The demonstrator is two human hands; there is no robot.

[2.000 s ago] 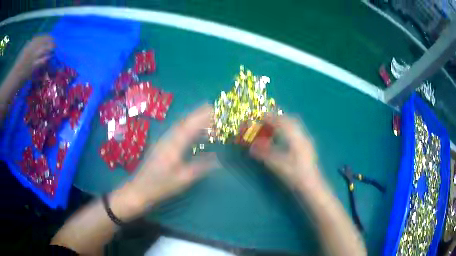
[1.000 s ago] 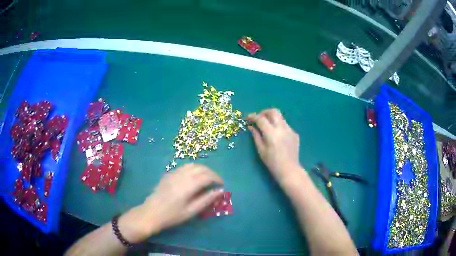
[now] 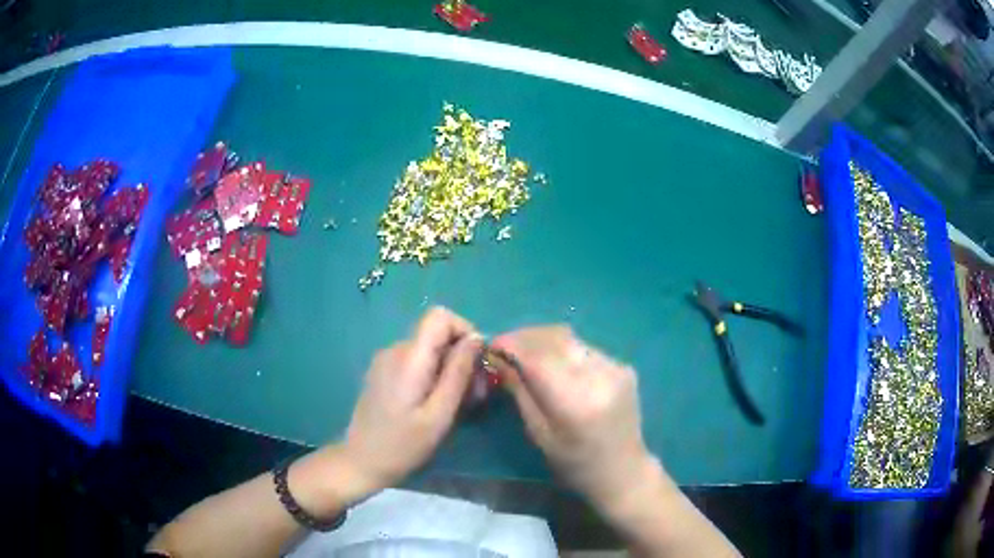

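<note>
A small red circuit board is between my two hands near the table's front edge, mostly hidden by the fingers. My left hand holds it from the left. My right hand has its fingertips at the board's top right, pinching something too small and covered to tell clearly, likely a small component. A loose heap of yellow-silver components lies on the green table beyond my hands. Overlapping red boards lie to the left.
The left blue bin holds loose red boards. The right blue bin holds yellow-silver components. Open cutting pliers lie at right. A small red piece lies beside the right bin. Beyond the pale rail are red boards and white parts.
My right hand has moved from the component heap down to the board, and both hands now meet at it. The board is off its earlier spot on the table. The view has shifted.
</note>
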